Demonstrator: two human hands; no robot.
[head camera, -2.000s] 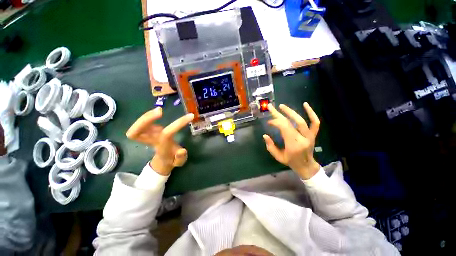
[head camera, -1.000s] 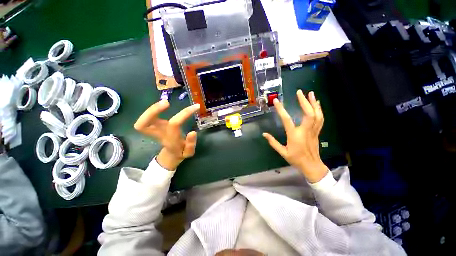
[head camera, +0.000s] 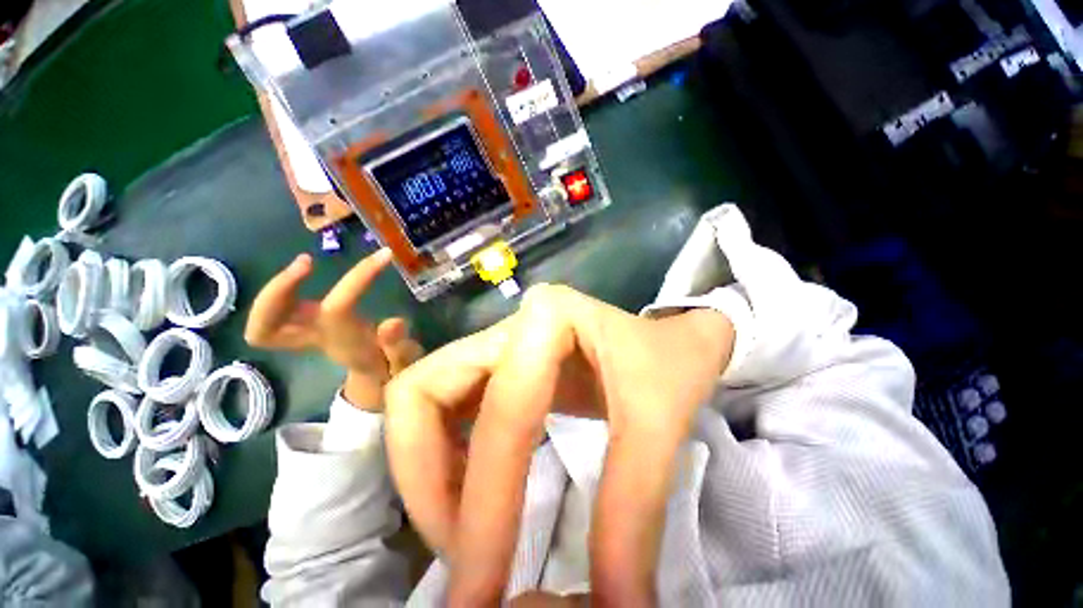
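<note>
The display unit (head camera: 437, 188) sits in the orange-red nest (head camera: 505, 154) of the clear acrylic test fixture (head camera: 404, 74), glowing with white-blue digits. The red rocker switch (head camera: 577, 185) is lit at the fixture's near right corner. A yellow connector (head camera: 495, 263) with a white tip is at the near edge. My left hand (head camera: 333, 321) is at the fixture's near left corner, fingers apart, holding nothing. My right hand (head camera: 558, 404) is large and close to the camera, in front of my chest, fingers bent and spread; its fingertips are cut off or hidden and no object shows in it.
Several coiled white cables (head camera: 175, 366) lie at the left beside loose white slips (head camera: 18, 368). A brown-edged board (head camera: 311, 204) with white paper is under and behind the fixture. Black pieces (head camera: 950, 89) are at the right. A neighbour's grey sleeve (head camera: 36, 570) shows at lower left.
The display went dark, then lit up again with more characters, and the switch is lit again. My right hand has moved from the switch back toward my body. The view has shifted and tilted.
</note>
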